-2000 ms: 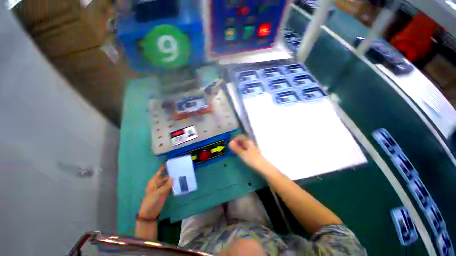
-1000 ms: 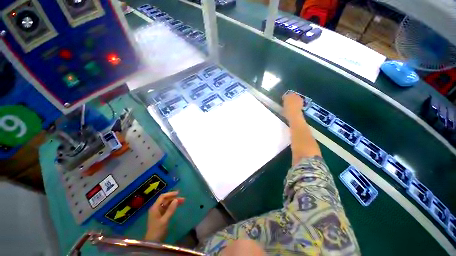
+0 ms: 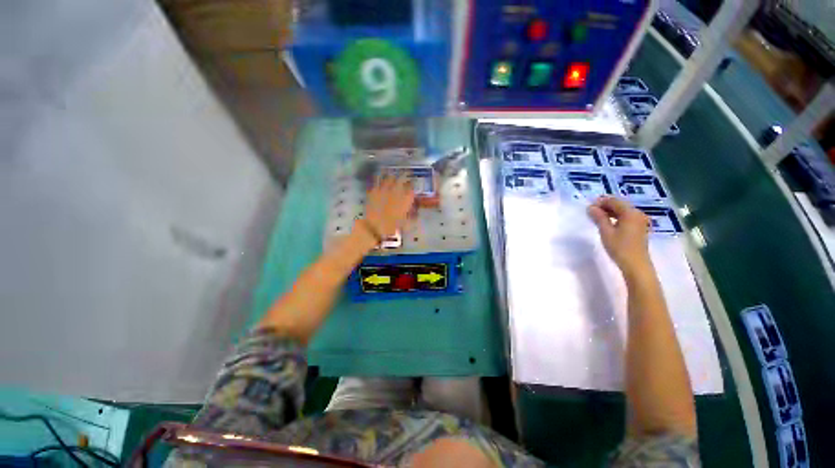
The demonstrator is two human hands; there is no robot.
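Observation:
My left hand (image 3: 391,203) reaches over the perforated base plate (image 3: 348,210), with its fingers at the left side of a panel (image 3: 422,180) in the orange-red fixture (image 3: 428,201). The hand partly hides both, and its grip cannot be made out. My right hand (image 3: 626,233) is above the white sheet (image 3: 568,302), its thumb and fingertips close together just below the panel rows (image 3: 586,184). No panel shows clearly in it. One panel (image 3: 664,219) lies right beside it, partly covered by the hand.
The press head (image 3: 377,78) with its green 9 stands behind the fixture. The control box (image 3: 540,55) is at its right, one red lamp lit. The conveyor (image 3: 723,238) carries a line of panels (image 3: 781,393) at the far right. A grey-white cabinet (image 3: 137,210) stands left.
The view has swung back left from the conveyor. My right hand has left the conveyor panels for the sheet. My left hand has moved from the base's front onto the fixture.

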